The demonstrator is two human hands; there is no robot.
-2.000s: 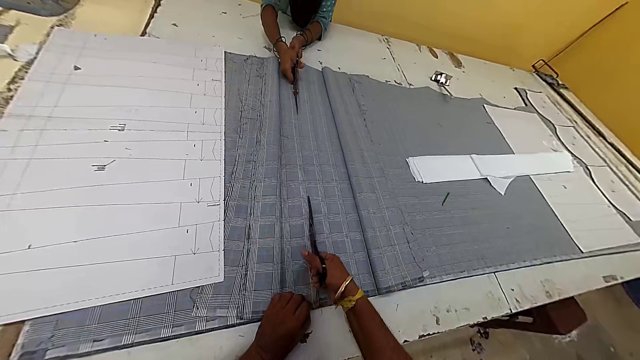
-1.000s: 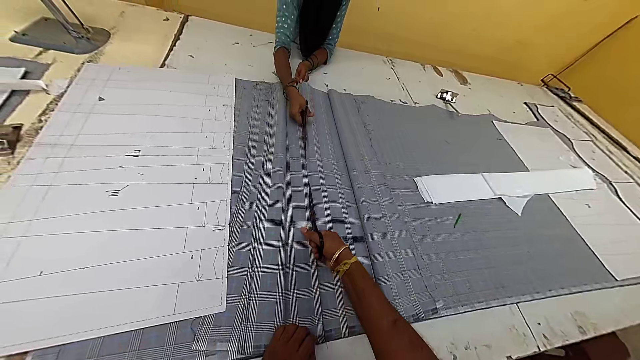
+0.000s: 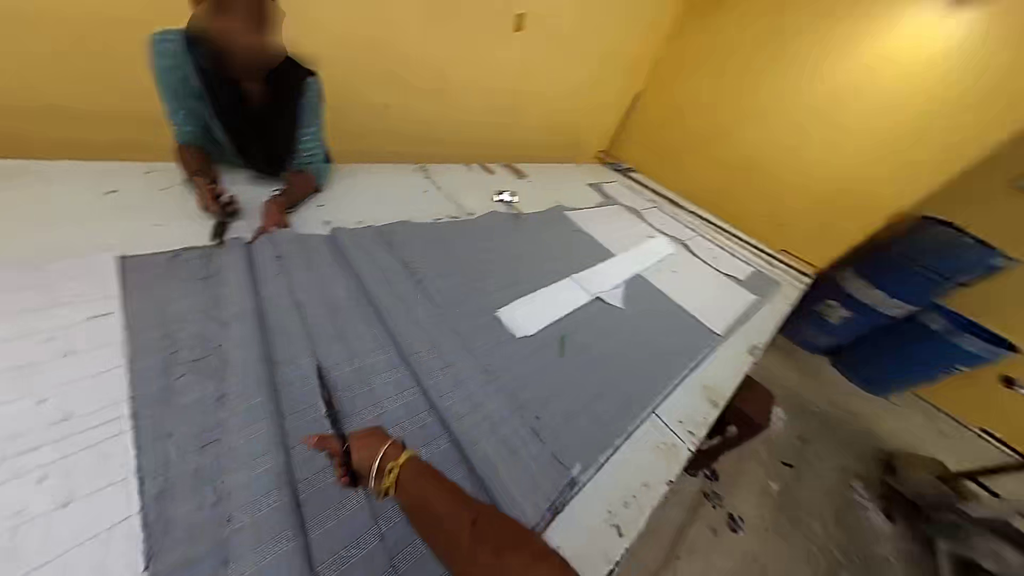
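Observation:
My right hand (image 3: 356, 456), with bangles at the wrist, holds a pair of dark fabric scissors (image 3: 330, 404) over the grey checked cloth (image 3: 480, 416). The blades point away from me, toward the far side. My left hand is out of view. At the left, a white paper pattern sheet (image 3: 64, 400) with drawn lines lies beside the cloth. Folded white paper (image 3: 588, 288) rests on the cloth to the right, near a small green piece (image 3: 562, 345). The view is blurred.
Across the table (image 3: 384, 188), a co-worker (image 3: 256, 96) has a dark tool (image 3: 222, 220) in one hand and the other hand at the cloth's far edge. More white paper pieces (image 3: 680, 276) lie at the right. Blue containers (image 3: 904, 296) stand beyond the table's right end.
The view has swung right and up. My left hand has left the view. The co-worker's hands have moved back from the middle of the cloth to its far edge.

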